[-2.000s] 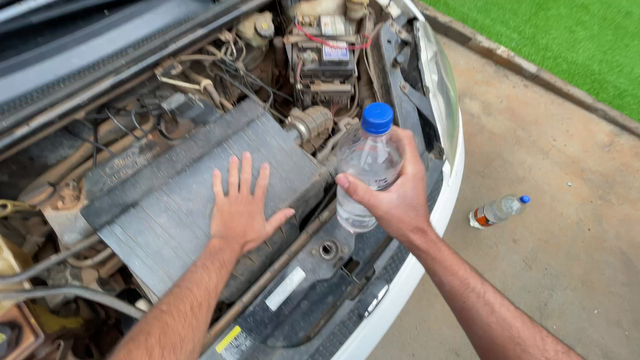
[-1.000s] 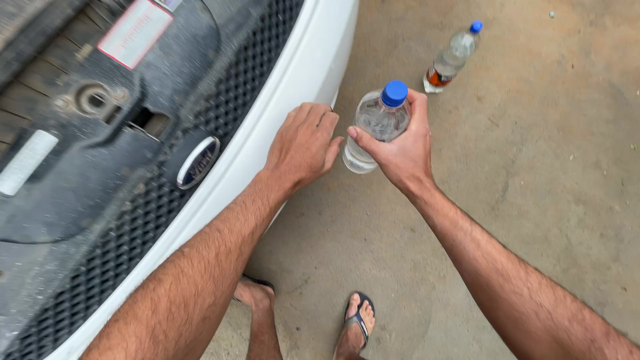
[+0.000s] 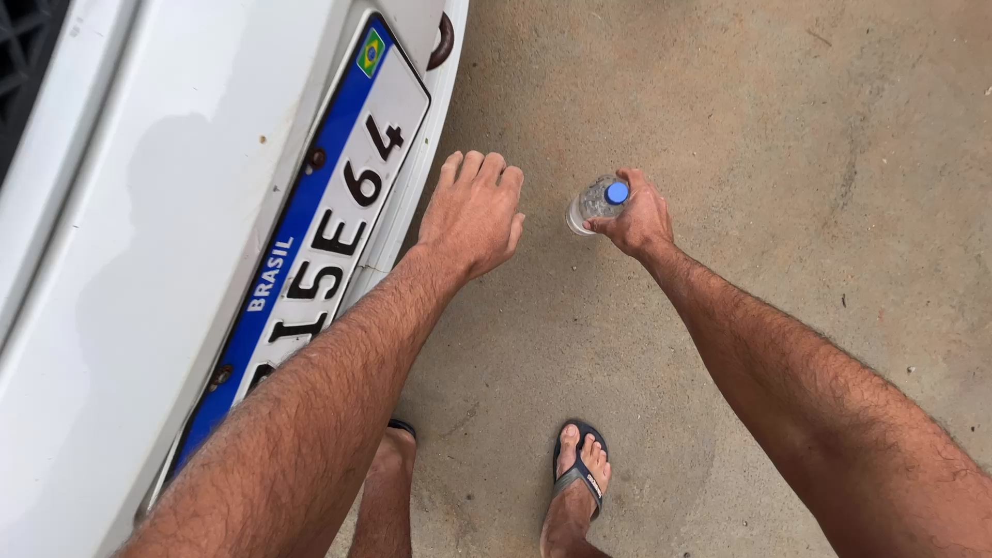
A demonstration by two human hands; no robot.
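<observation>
A clear plastic bottle with a blue cap (image 3: 594,203) is held upright, or nearly so, low over the concrete floor; whether its base touches the floor I cannot tell. My right hand (image 3: 640,213) is closed around its right side, the thumb in front and the fingers behind. To the left of the bottle, my left hand (image 3: 474,211) hangs beside the car's white front bumper (image 3: 194,209), back of the hand up, fingers loosely bent. No object shows in it, though its palm is hidden.
A licence plate (image 3: 310,232) is fixed to the bumper at the left, with a brown curved metal hook (image 3: 442,43) near its upper end. Concrete floor (image 3: 775,178) lies at the right. My foot in a flip-flop (image 3: 577,471) stands at the bottom middle, the other partly behind my left arm.
My left hand has left the engine cover where it rested two seconds ago. My right hand has carried the bottle from over the engine bay's edge down towards the floor. The view has swung downward.
</observation>
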